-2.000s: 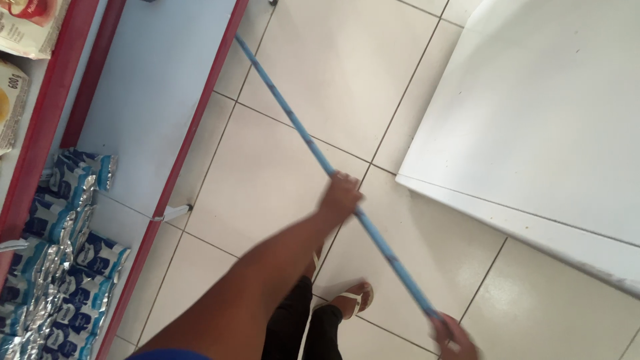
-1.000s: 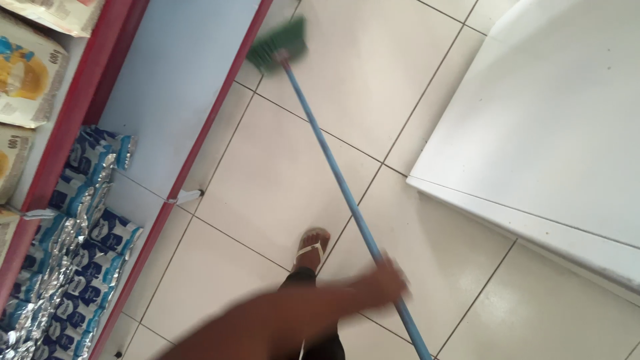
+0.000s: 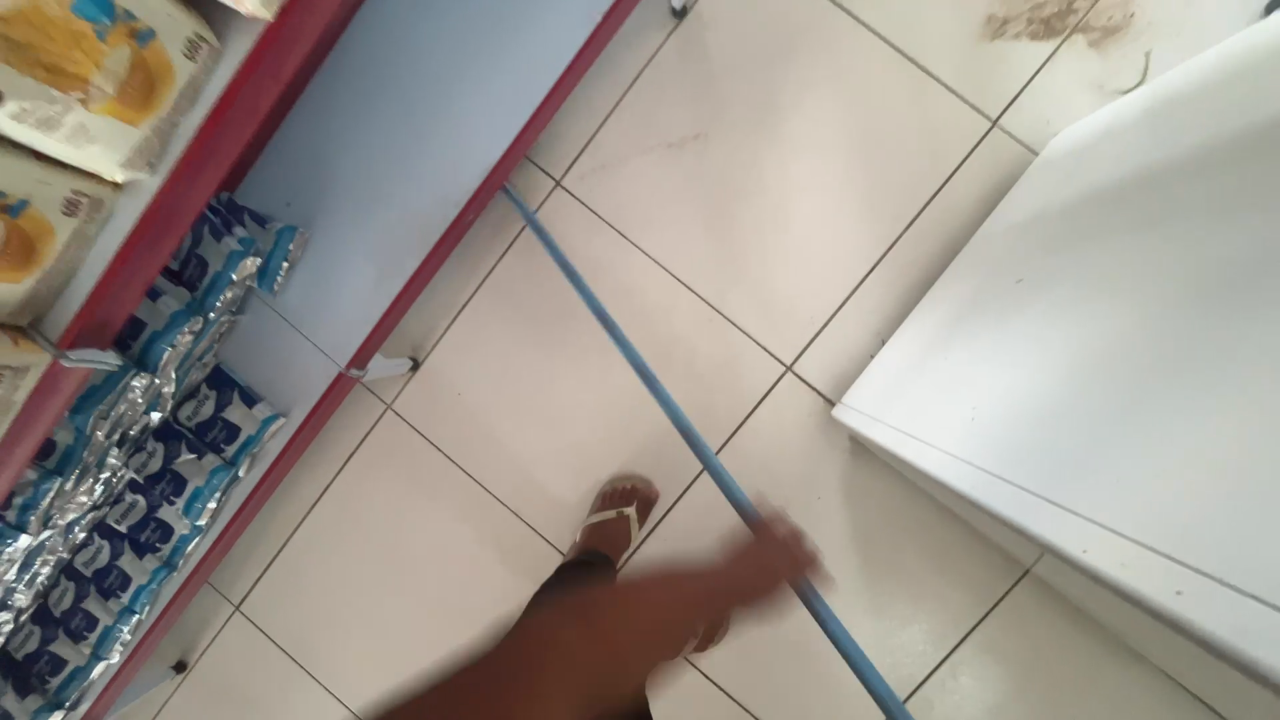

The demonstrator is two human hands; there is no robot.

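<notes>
My left hand, blurred, is closed around the blue handle of a broom. The handle runs slantwise from the bottom edge of the view up to the red-edged bottom shelf. Its far end passes beneath that shelf, where the broom head is hidden. Below my left hand the handle continues out of the frame. My right hand is outside the view.
The shelf unit with a red edge holds blue and silver packets and paper-like packs. A white cabinet or freezer stands at right. Brown dirt marks the tiled floor. A sandalled foot is below.
The green broom head showed beside the shelf edge one second ago and is now out of sight beneath it. My right hand, at the handle's lower end two seconds ago, has left the view.
</notes>
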